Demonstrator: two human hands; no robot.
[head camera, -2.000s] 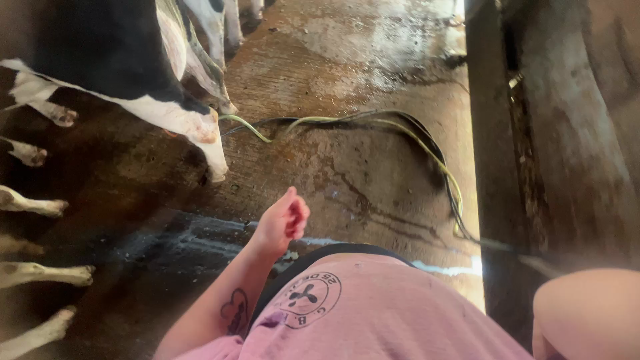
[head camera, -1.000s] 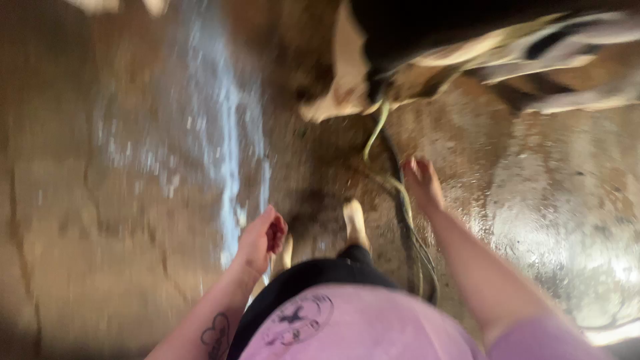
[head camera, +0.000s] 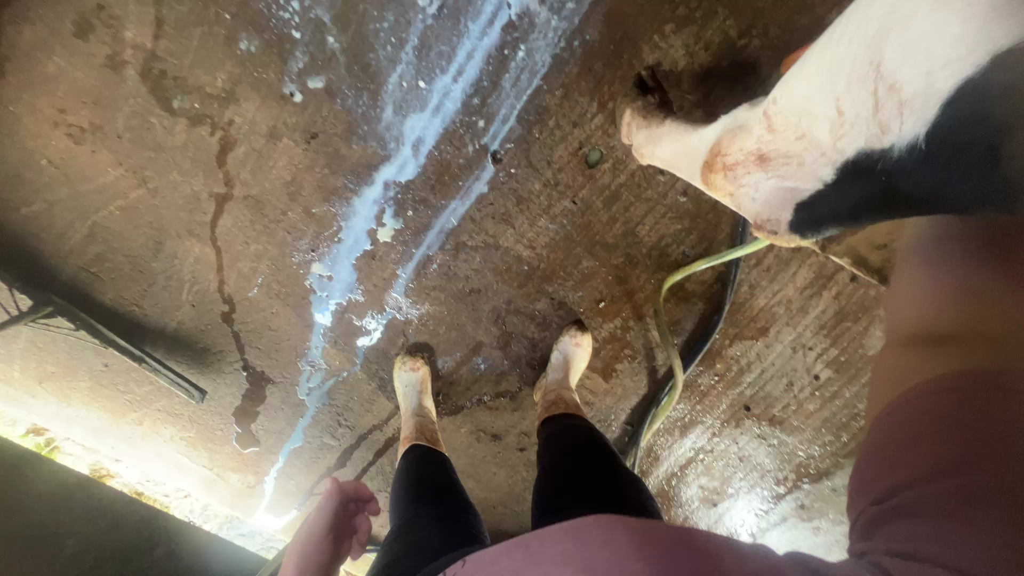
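Observation:
At the lower left my left hand (head camera: 340, 520) hangs with loosely bent fingers and holds nothing. My right arm reaches up along the right edge toward a black-and-white cow's leg (head camera: 824, 136); the cow hides my right hand, so its hold or touch cannot be told. The cow's hoof (head camera: 644, 132) rests on the floor. Below the leg, a yellow-green hose (head camera: 668, 336) runs beside a black hose (head camera: 724, 304). My feet are in pale, soiled boots, the left boot (head camera: 414, 388) and the right boot (head camera: 566, 356) apart on the floor.
Whitish liquid (head camera: 368, 208) streaks the wet brown concrete floor (head camera: 136, 208), with darker wet trails nearby. A dark metal bar or frame (head camera: 120, 344) lies at the left. A dark edge (head camera: 96, 512) borders a bright strip at the lower left.
The view has swung widely. My right hand, visible one second ago near the hoses, is now hidden behind the cow's leg. My left hand remains empty.

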